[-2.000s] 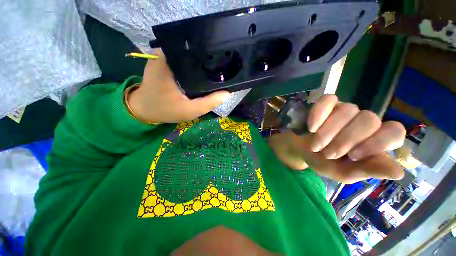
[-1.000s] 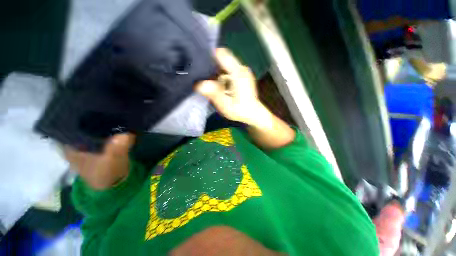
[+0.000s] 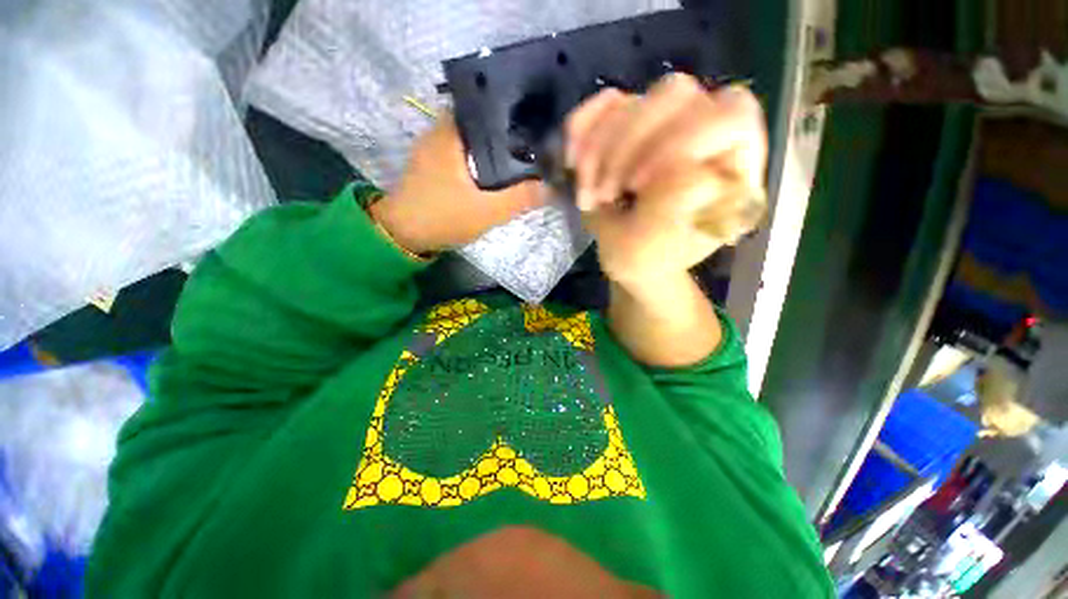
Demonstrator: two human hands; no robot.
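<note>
My left hand [image 3: 451, 187] holds the left end of a black socket unit [image 3: 504, 88] at the top centre, face towards me. One round outlet shows; my right hand covers much of the rest. A thin yellow lead [image 3: 419, 107] sticks out near its left end. My right hand [image 3: 668, 176] is a closed fist in front of the unit, around a small tool [image 3: 561, 173] whose dark end points at the unit's lower edge. A tan rounded end may show at the fist's right side. Whether the tool touches the unit I cannot tell. Whitish wrap [image 3: 533, 252] lies under the unit.
Crumpled translucent wrap [image 3: 105, 152] covers the left of the dark green bench. A blue bin or liner with clear plastic [image 3: 70, 433] is at lower left. A chipped white frame [image 3: 787, 199] and dark green belt [image 3: 861, 269] run along the right, with blue crates [image 3: 908, 439] beyond.
The unit was swung down to the left, tilted and blurred, with both hands on it; now it is back at the top centre. My right hand has left its edge and is a fist before its face.
</note>
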